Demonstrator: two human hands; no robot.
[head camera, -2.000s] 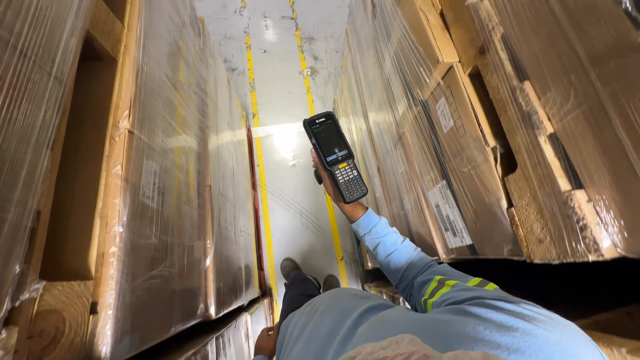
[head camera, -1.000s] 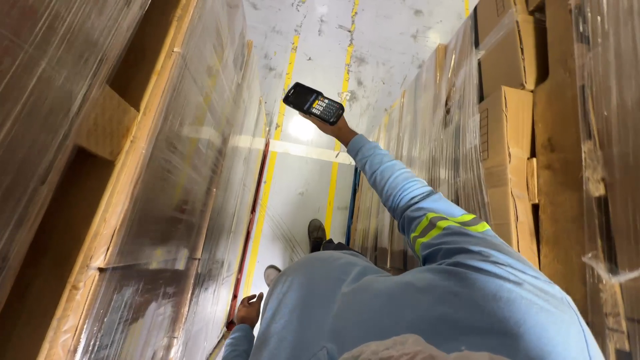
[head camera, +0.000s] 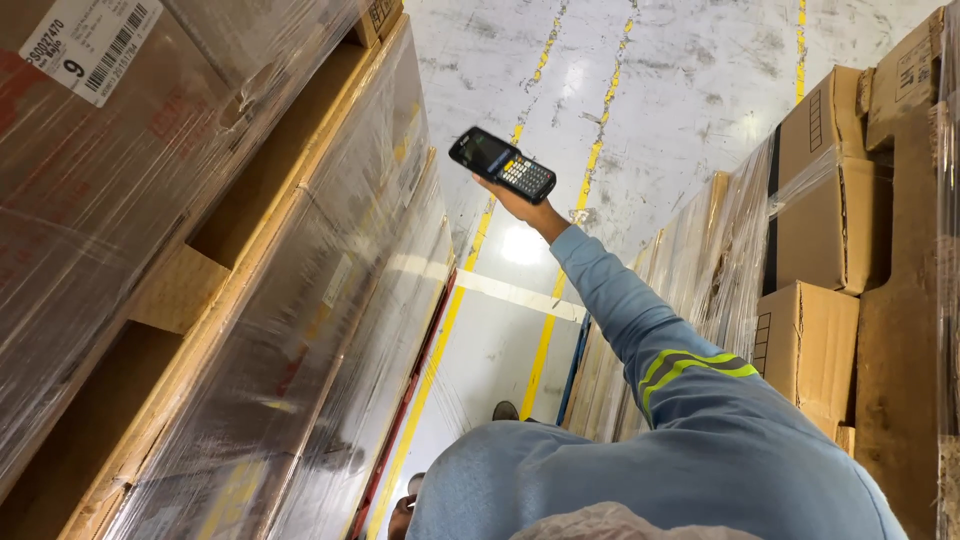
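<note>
My right hand (head camera: 525, 208) grips a black handheld mobile computer (head camera: 502, 164) with a keypad, held out at arm's length over the floor. Its screen points up and to the left, and the keypad end rests by my wrist. Only part of my left hand (head camera: 402, 517) shows, low beside my body near the wrapped pallet load on the left; whether it holds anything cannot be told. A blue sleeve with reflective striping (head camera: 694, 369) covers my right arm.
Stretch-wrapped cartons (head camera: 247, 360) on wooden pallets (head camera: 184, 289) rise close on my left. On the right stand more wrapped loads and brown cardboard boxes (head camera: 810, 191). Yellow lines (head camera: 541, 352) and a white cross line (head camera: 517, 292) mark the aisle floor. One shoe (head camera: 505, 410) shows below.
The handheld computer has turned from nearly upright in view to slanting toward the upper left. My right arm reaches farther out than two seconds ago. Open-flapped boxes on the right show more fully.
</note>
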